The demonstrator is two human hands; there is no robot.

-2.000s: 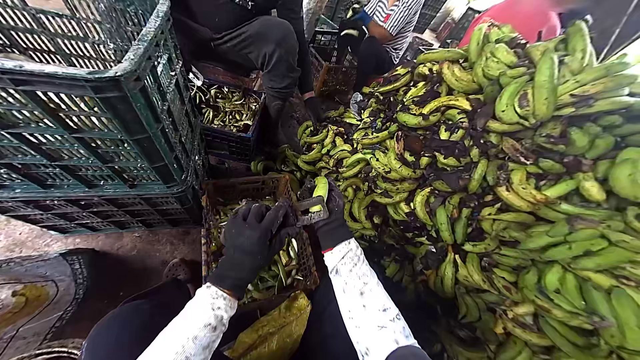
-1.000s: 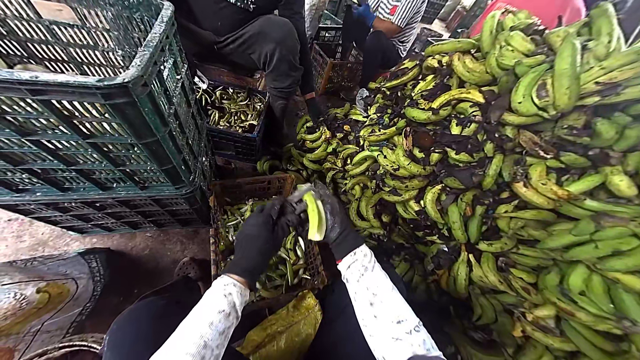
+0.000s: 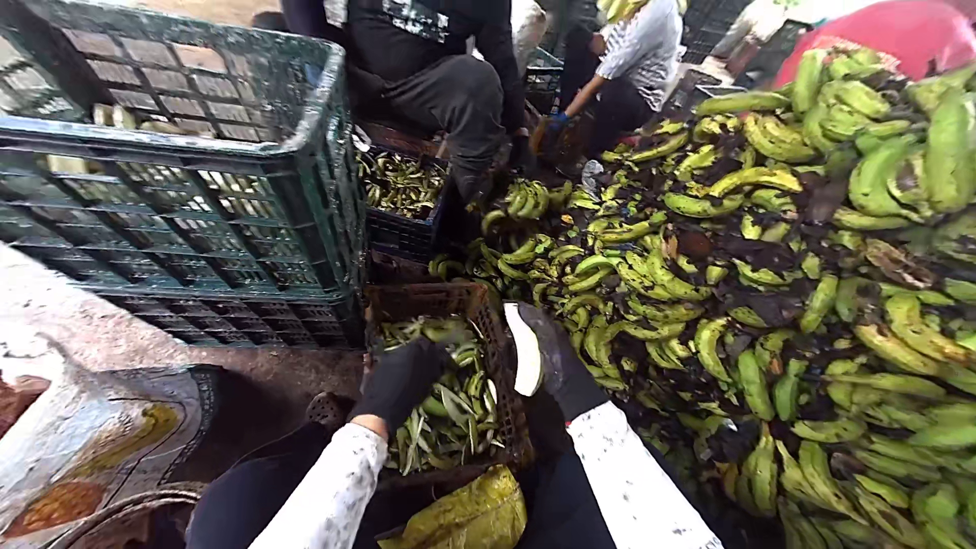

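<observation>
My right hand (image 3: 555, 358), in a dark glove, holds a partly peeled green plantain (image 3: 526, 351) upright just past the right rim of a brown plastic crate. Its pale flesh faces left and some green shows on its lower right edge. My left hand (image 3: 408, 377), gloved as well, is over the left side of that brown crate (image 3: 503, 381); its fingers are blurred, and whether it holds anything cannot be made out. Green peel strips (image 3: 450, 412) fill the crate beneath it. A yellow-green leaf or sheet (image 3: 465, 515) lies near my lap.
A large heap of green plantains (image 3: 663, 282) spreads along the right. Stacked dark green crates (image 3: 305, 168) stand at left, with pale pieces inside the upper one. A dark blue crate of peels (image 3: 404, 229) is ahead, beside a seated person (image 3: 457, 91). Another person (image 3: 633, 61) bends farther back.
My hands have moved apart; they were together at the plantain. My left hand has gone down and left over the peels. More pale flesh shows on the plantain than two seconds ago.
</observation>
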